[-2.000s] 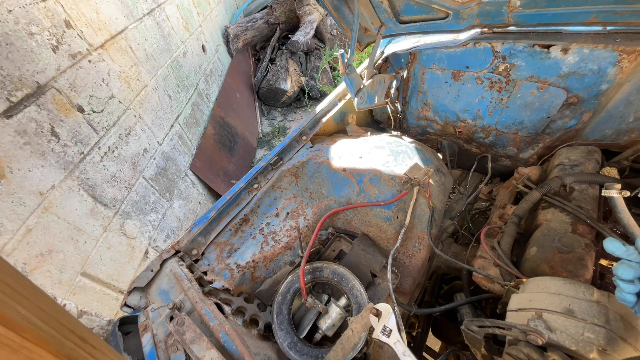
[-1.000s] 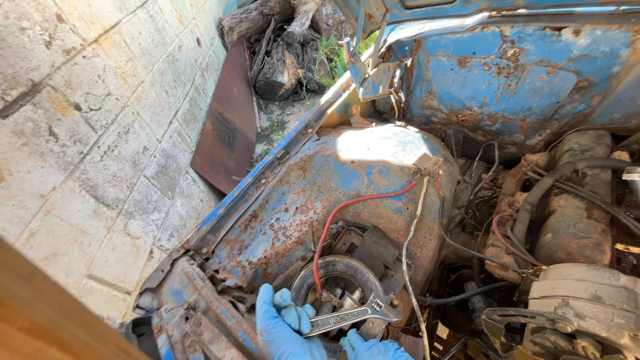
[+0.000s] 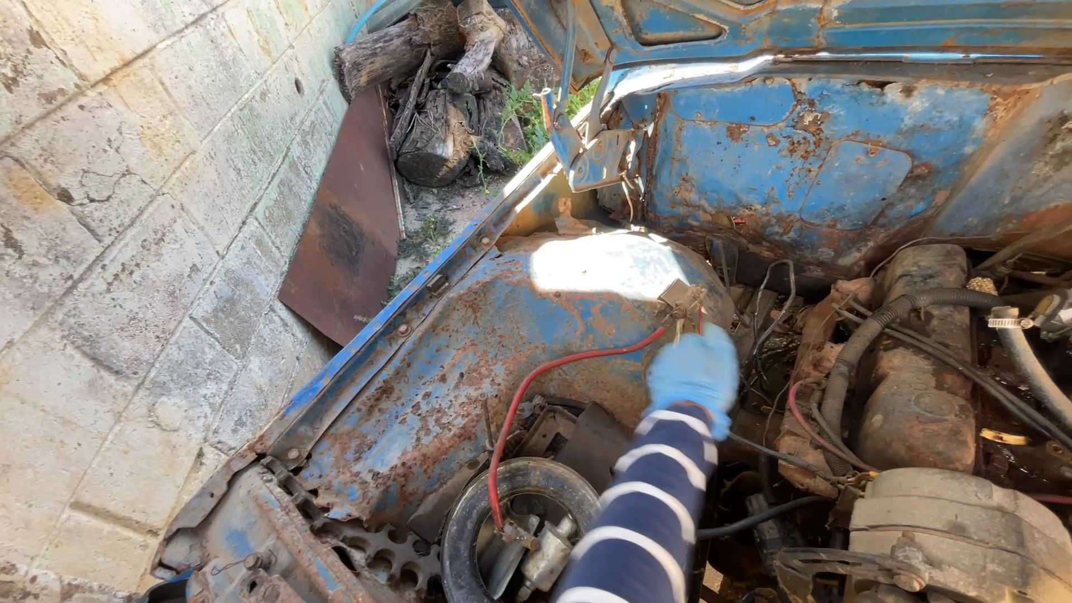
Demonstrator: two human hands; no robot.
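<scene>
My right hand (image 3: 693, 368), in a blue glove and striped sleeve, reaches over the rusty blue inner fender. It is blurred; its fingers are at or just below a small connector block (image 3: 682, 295) with wires, and whether they grip anything cannot be told. A red cable (image 3: 544, 368) runs from near that block down to a metal part (image 3: 548, 554) inside a black ring (image 3: 459, 536). The forearm covers part of the area beside the ring. My left hand is out of view.
An old engine with a ribbed hose (image 3: 854, 352) and an alternator (image 3: 955, 536) lies on the right. A block wall (image 3: 151, 276) borders the left, with a rusty metal sheet (image 3: 347, 226) and logs (image 3: 435, 138) behind. The raised hood (image 3: 787, 33) hangs above.
A second ago both gloved hands were low by the ring with an adjustable wrench. My right hand has moved up to the connector block; my left hand and the wrench are no longer visible.
</scene>
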